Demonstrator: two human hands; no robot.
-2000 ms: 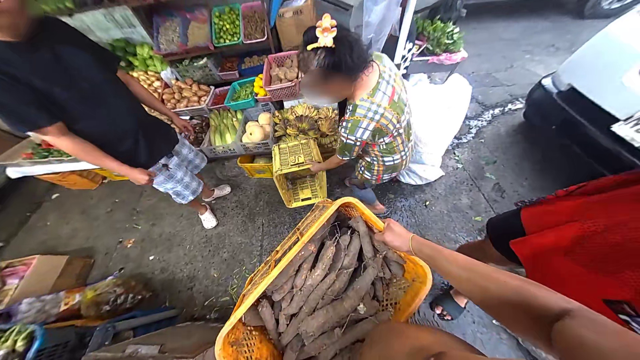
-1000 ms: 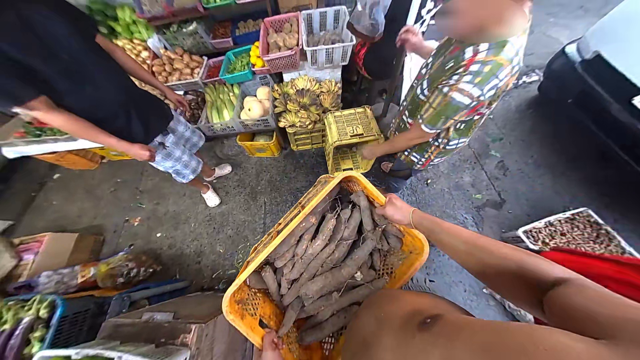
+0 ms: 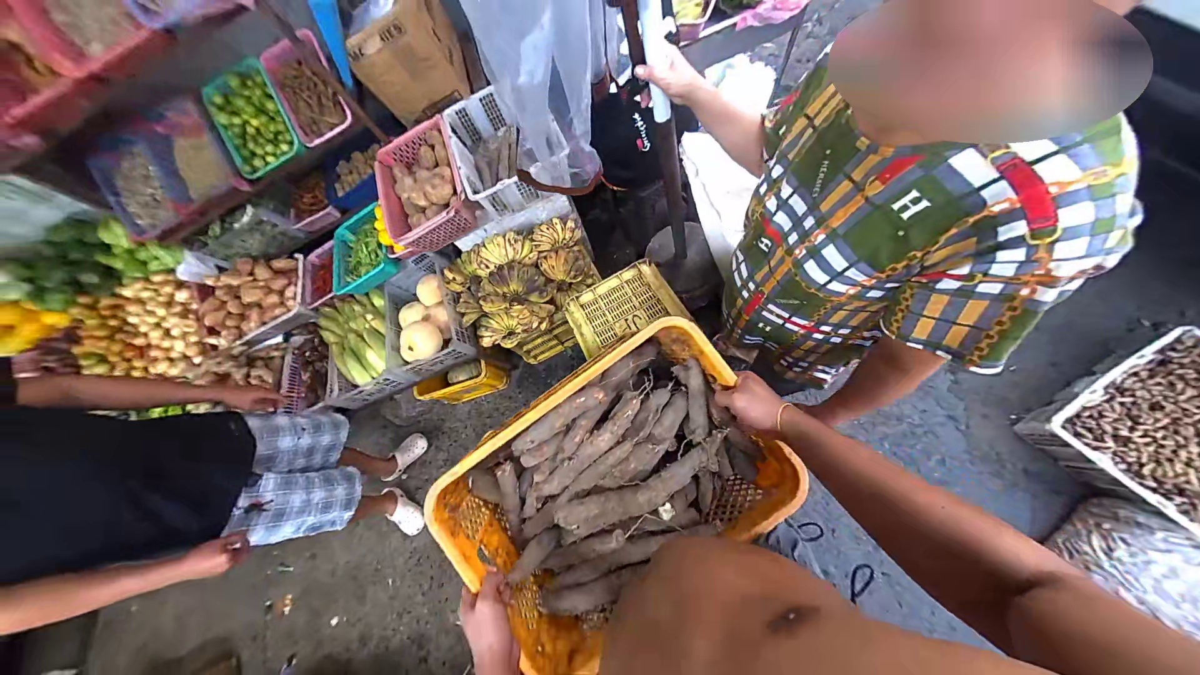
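An orange-yellow plastic basket [image 3: 614, 352] full of long brown cassava-like roots [image 3: 628, 469] is tilted in front of my bare torso. My left hand [image 3: 487, 623] grips its rim at the lower left. On the far right rim is my right hand [image 3: 755, 403], with a thin band at the wrist. Just beyond the basket stands a yellow plastic crate [image 3: 628, 309], beside bunches of bananas [image 3: 516, 281] on a crate. A person in a patterned shirt [image 3: 928, 225] stands close to my right hand, one hand on a pole [image 3: 667, 141].
At left stands another person in a dark shirt [image 3: 122, 487]. Behind are crates of pale round squash [image 3: 424, 323], long green vegetables [image 3: 361, 342], potatoes or similar roots [image 3: 248, 300] and limes [image 3: 248, 122]. A white-rimmed crate of small brown items [image 3: 1139, 412] lies at right.
The person in the patterned shirt was bent over yellow crates and now stands upright near my basket. My left hand has come into view on the rim. The view has moved closer to the stall.
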